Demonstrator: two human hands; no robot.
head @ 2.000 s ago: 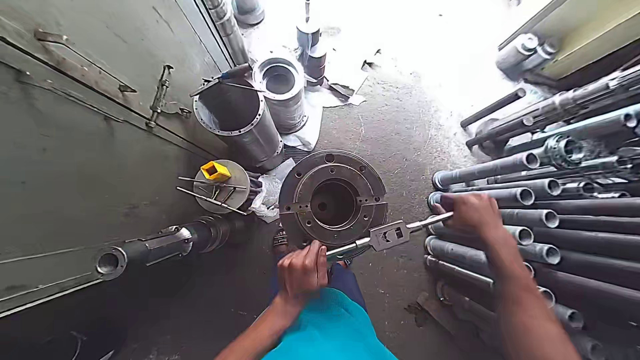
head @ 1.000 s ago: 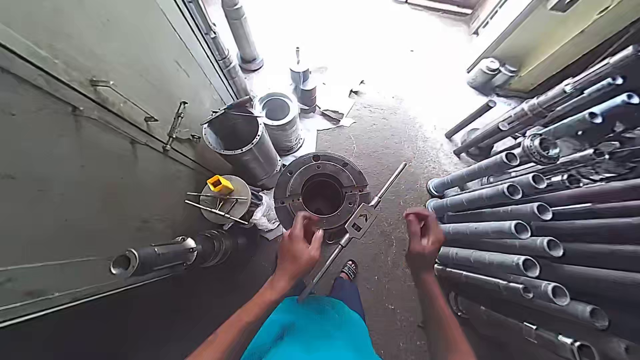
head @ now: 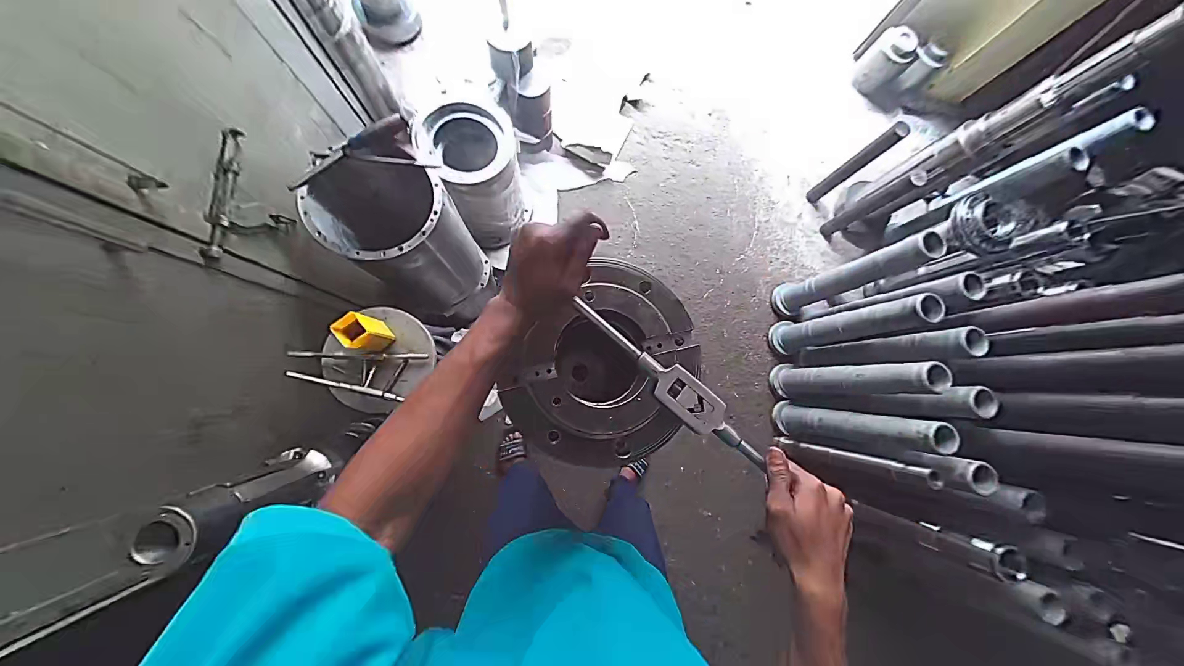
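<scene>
A steel tap wrench (head: 689,398) lies aslant over the right part of a round flanged metal part (head: 601,444), whose bore is open toward me. My left hand (head: 550,264) is closed round the upper-left handle, above the flange's far rim. Around the end of the lower-right handle my right hand (head: 807,513) is closed, to the right of the flange. The wrench's central body, with its square opening, shows between my hands. Whether a tap sits in it, I cannot tell.
Steel pipes (head: 860,379) are stacked at the right. Two large metal cylinders (head: 407,240) stand at the upper left, near a round stool-like plate (head: 407,324) bearing a yellow square block (head: 361,331) and rods. A metal cabinet (head: 111,370) borders the left. My feet are beside the flange's near edge.
Two seconds ago both hands held the wrench; one second ago both were off it while it stood slanted on the flange. Now both hands grip it again, and it slants the other way.
</scene>
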